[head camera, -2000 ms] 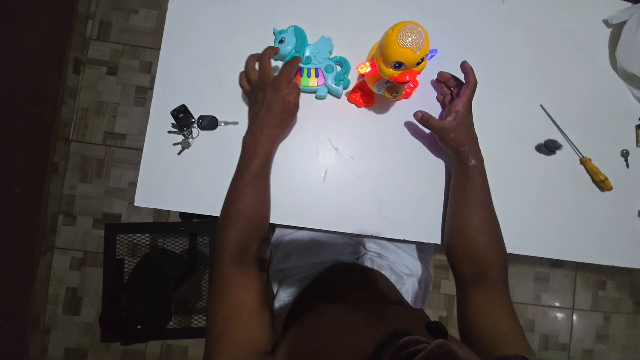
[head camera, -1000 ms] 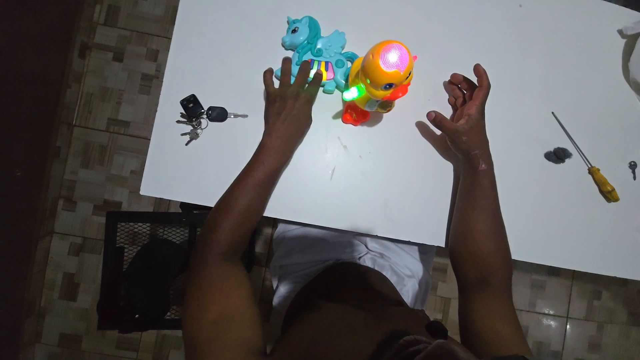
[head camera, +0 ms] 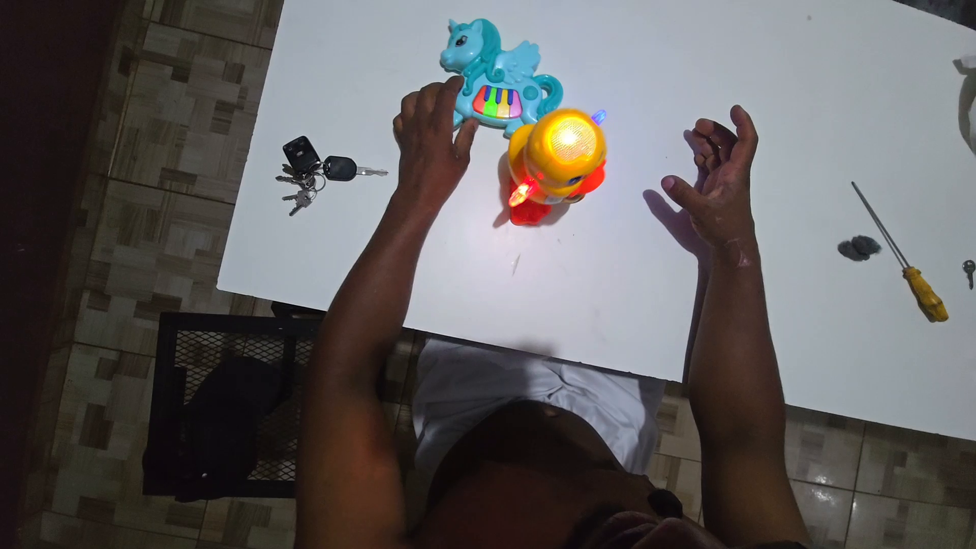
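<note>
A teal winged unicorn toy (head camera: 526,65) with colored piano keys lies on the white table. My left hand (head camera: 435,137) rests at its front legs and lower left edge, fingers on or beside it, thumb near the keys; it does not grasp the toy. A yellow duck toy (head camera: 568,149) with red feet stands just below the unicorn's tail, its head glowing yellow and a wing glowing red. To the right of the duck, my right hand (head camera: 720,179) is held with palm turned inward and fingers apart and curled, with nothing in it.
A bunch of keys (head camera: 339,168) with black fobs lies on the left. On the right are a screwdriver with a yellow handle (head camera: 925,294), small dark lumps (head camera: 858,248) and a small key (head camera: 969,273). A black mesh chair (head camera: 229,408) stands below the table's front edge (head camera: 549,357).
The duck has turned and moved closer to the unicorn, toward my body. The lights on its head and wings have changed color. My left hand has shifted from the keys to the unicorn's front legs.
</note>
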